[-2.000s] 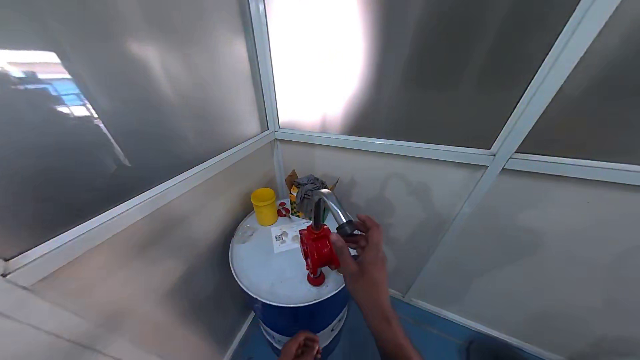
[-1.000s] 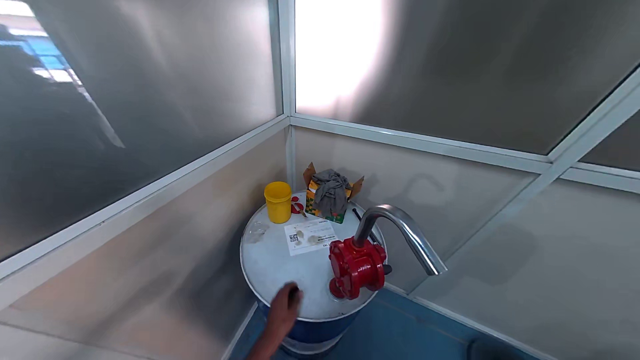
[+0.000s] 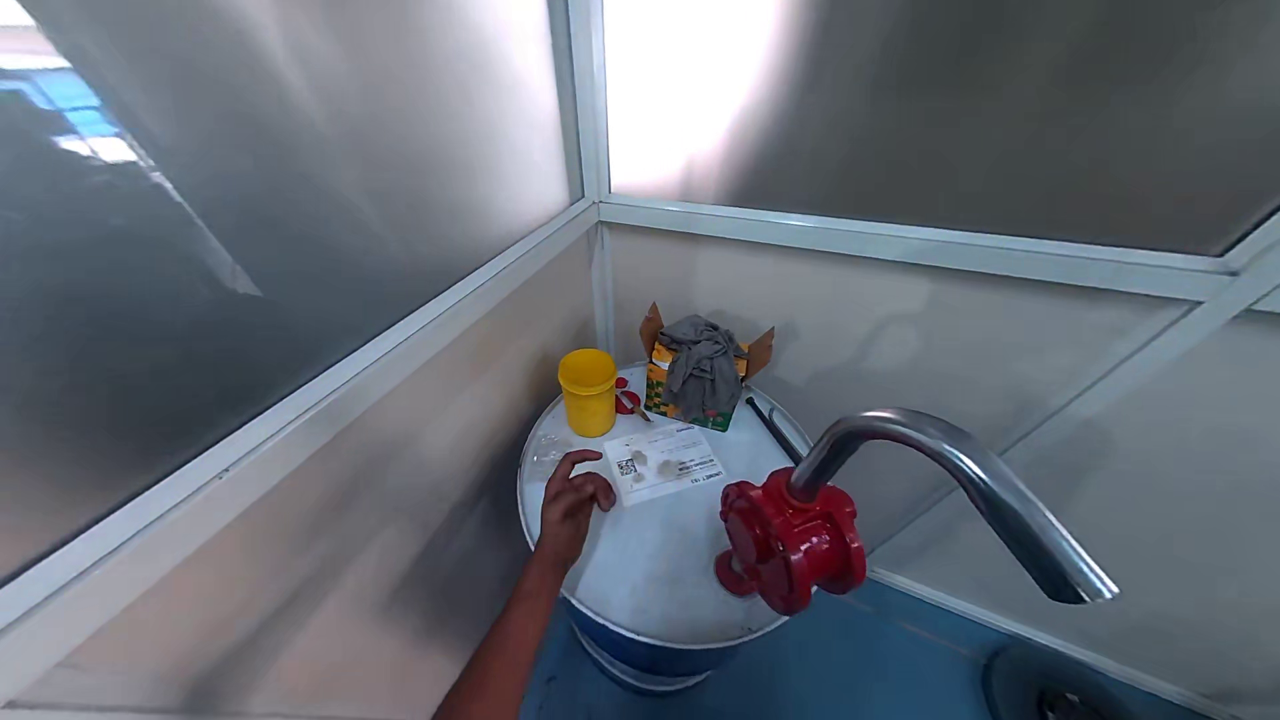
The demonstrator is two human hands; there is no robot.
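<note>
My left hand [image 3: 575,500] is over the left part of the white drum top [image 3: 660,575], palm down. Its index finger reaches toward a printed sheet [image 3: 665,465], and the thumb is apart from it. Nothing shows between them; the inside of the curled fingers is hidden. A yellow plastic cup [image 3: 588,392] stands just beyond, with a clear plastic piece [image 3: 548,448] nearer the rim. To the right, a red drum pump [image 3: 790,540] with a curved metal spout [image 3: 950,450] is fixed on the drum; the spout end is bare. My right hand is not in view.
At the back of the drum, an opened carton [image 3: 655,385] holds a grey cloth [image 3: 703,365]. Red items [image 3: 627,400] lie beside the cup, and a dark rod [image 3: 775,430] lies near the right rim. Framed panels meet behind the drum. A dark round object [image 3: 1050,685] is on the blue floor.
My right hand has left the spout and the view. The black cap on the spout end came off, and my left hand held a black piece. My left hand has since moved farther over the drum.
</note>
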